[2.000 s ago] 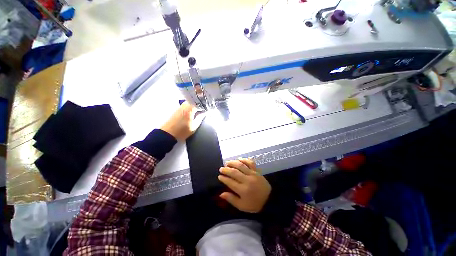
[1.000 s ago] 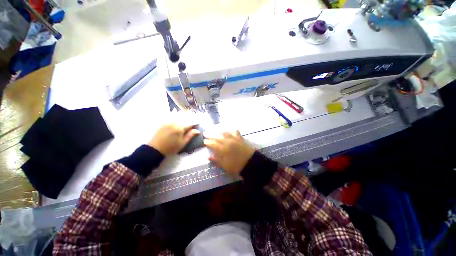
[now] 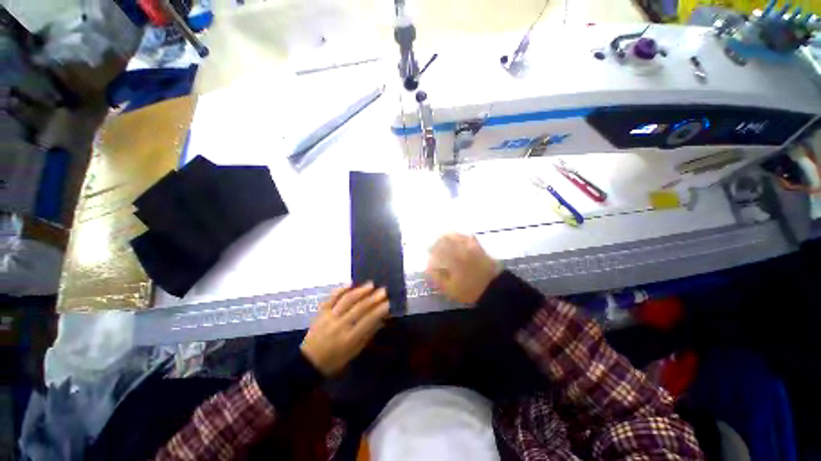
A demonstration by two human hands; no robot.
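A dark fabric strip point(image 3: 376, 230) lies lengthwise on the white table, left of the needle area, its near end over the front edge. My left hand point(image 3: 347, 326) rests on its near end, fingers on the fabric; whether it pinches the strip is unclear. My right hand point(image 3: 464, 268) is to the right of the strip, apart from it, blurred, with fingers curled; whether it holds anything is hidden. The presser foot and needle point(image 3: 447, 171) are beyond the hands under the machine head.
A dark pile point(image 3: 207, 216) lies at left by the brown board point(image 3: 126, 207). Grey strips point(image 3: 338, 126) lie behind. Yellow-blue snips point(image 3: 563, 203), red snips point(image 3: 583, 183) and a yellow tag point(image 3: 664, 200) lie under the machine arm point(image 3: 540, 81). A measuring tape point(image 3: 270, 309) runs along the front edge.
The small folded piece between both hands now shows as a strip laid out flat. My left hand has moved nearer the front edge. My right hand has come away from the fabric. The view has shifted.
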